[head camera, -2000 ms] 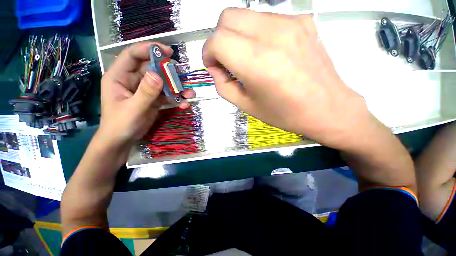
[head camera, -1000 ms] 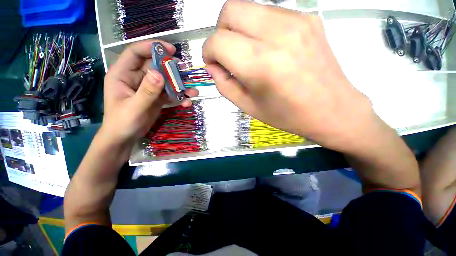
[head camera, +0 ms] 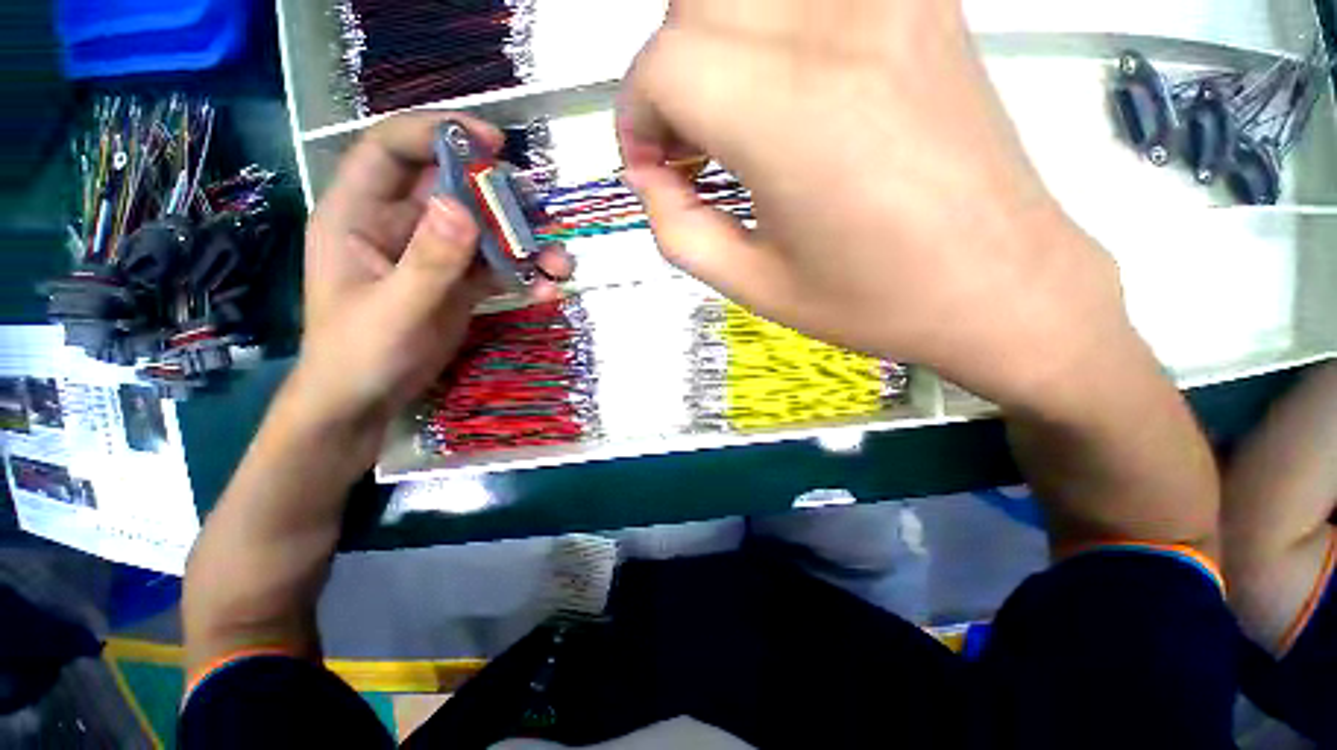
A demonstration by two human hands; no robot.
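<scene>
My left hand (head camera: 384, 271) holds a grey connector housing (head camera: 484, 202) upright and slightly tilted, thumb on its near face. The housing has flanged ends with round holes and an orange-red band around a pale centre. Several thin coloured wires (head camera: 598, 208) run from its rear to the right, passing by my right fingers. My right hand (head camera: 821, 191) is over the tray, its thumb and index finger bent close together around the wires. A small orange-yellow bit shows between these fingers; whether they grip a wire I cannot tell.
The divided white tray (head camera: 938, 396) holds red wires (head camera: 510, 378), yellow wires (head camera: 804, 369), maroon-black wires (head camera: 433, 56) and dark connectors (head camera: 1205, 125). On the left are a connector pile (head camera: 161, 271), an instruction sheet (head camera: 88, 454) and a blue bin (head camera: 154, 37). Another person's arm (head camera: 1287, 484) is at right.
My right hand has moved slightly right, away from the housing, and its thumb and index finger look less tightly closed. More of the wires and yellow bundle shows. My left hand keeps its hold.
</scene>
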